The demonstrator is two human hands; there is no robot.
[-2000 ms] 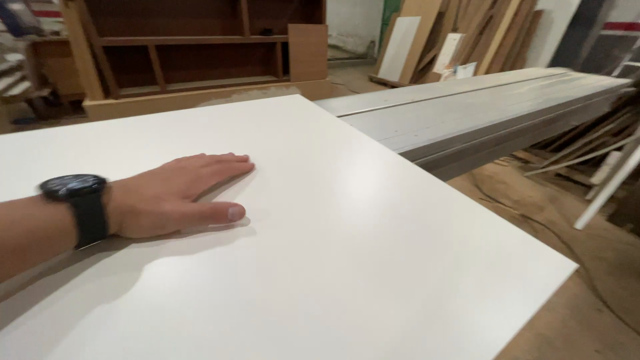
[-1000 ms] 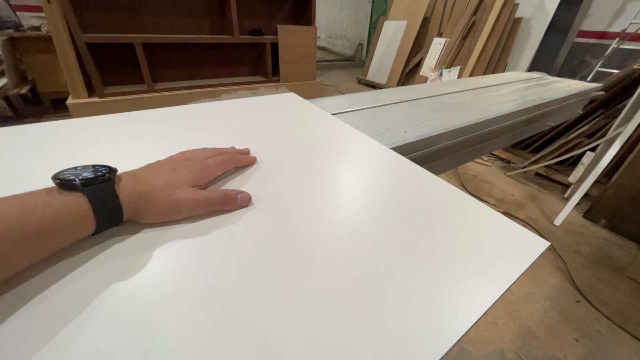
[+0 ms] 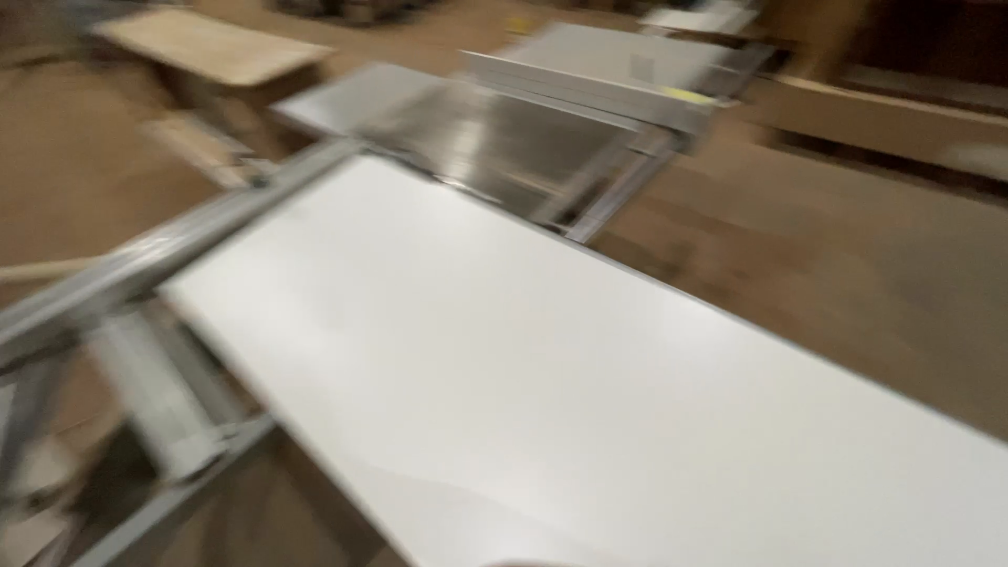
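Observation:
A large white panel (image 3: 551,339) lies flat across the sliding table saw, its far left corner near a long metal rail (image 3: 197,213). Beyond its far edge is the saw's dark metal table (image 3: 504,142), with a light rip fence (image 3: 567,87) standing on it. Neither of my hands can be made out. A thin skin-toned sliver touches the bottom edge of the view, over the panel; whether it is part of a hand, and which, I cannot tell. The view is blurred.
A wooden-topped table (image 3: 213,43) stands at the far left. Below the rail, a metal support arm (image 3: 157,394) joins a lower grey bar (image 3: 173,504). A long wooden board or base (image 3: 890,126) lies on the floor at the upper right.
The view has swung widely, from the shelving and leaning boards to the saw table and fence. My left hand, earlier flat on the white panel, can no longer be made out.

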